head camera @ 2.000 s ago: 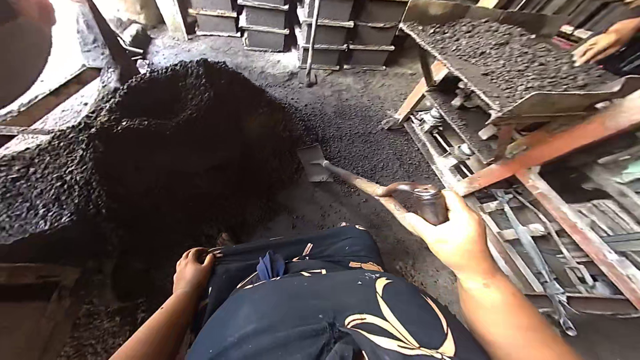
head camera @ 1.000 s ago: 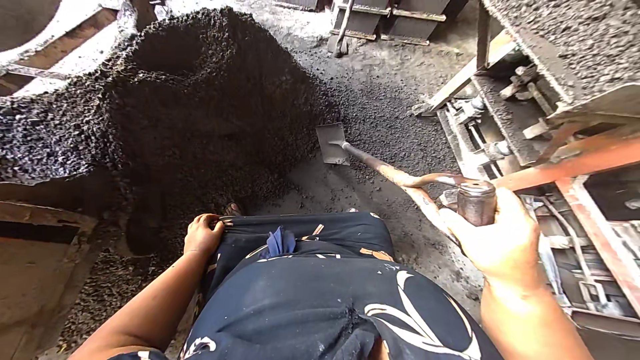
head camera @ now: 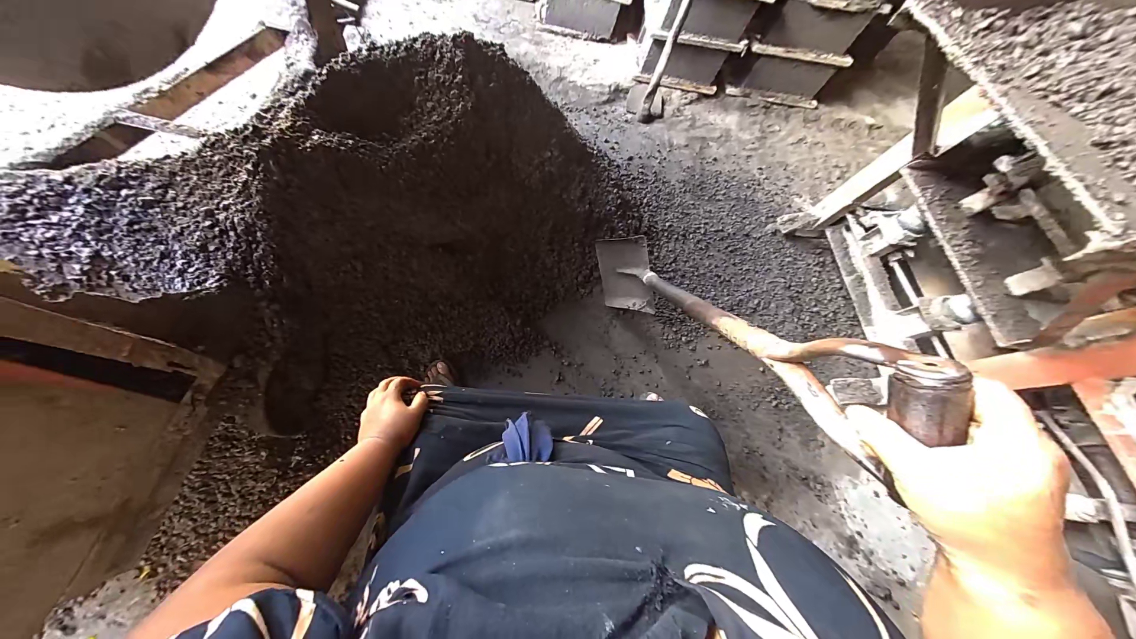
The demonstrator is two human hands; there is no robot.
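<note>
My right hand [head camera: 985,461] is closed around the D-shaped grip of a shovel [head camera: 745,333] at the right. Its long shaft slants up and left, and the flat metal blade [head camera: 624,273] rests on the floor beside a large heap of dark, damp granular mix [head camera: 444,204]. My left hand [head camera: 390,413] lies at the left edge of my dark patterned garment [head camera: 568,506], its fingers curled on the cloth near the knee. Whether they pinch the cloth is unclear. Part of a bare foot [head camera: 441,372] shows just beyond the garment.
A second shovel [head camera: 661,67] leans by stacked dark block-like forms [head camera: 790,62] at the back. On the right stands a metal-framed machine [head camera: 976,257] with a gravel-covered tray [head camera: 1065,80]. A round rim [head camera: 222,53] is at upper left, a board [head camera: 80,479] at lower left.
The view has shifted down and toward the right. The other person's hand over the tray, seen two seconds ago, is out of view. My right hand still holds the shovel, its blade by the heap.
</note>
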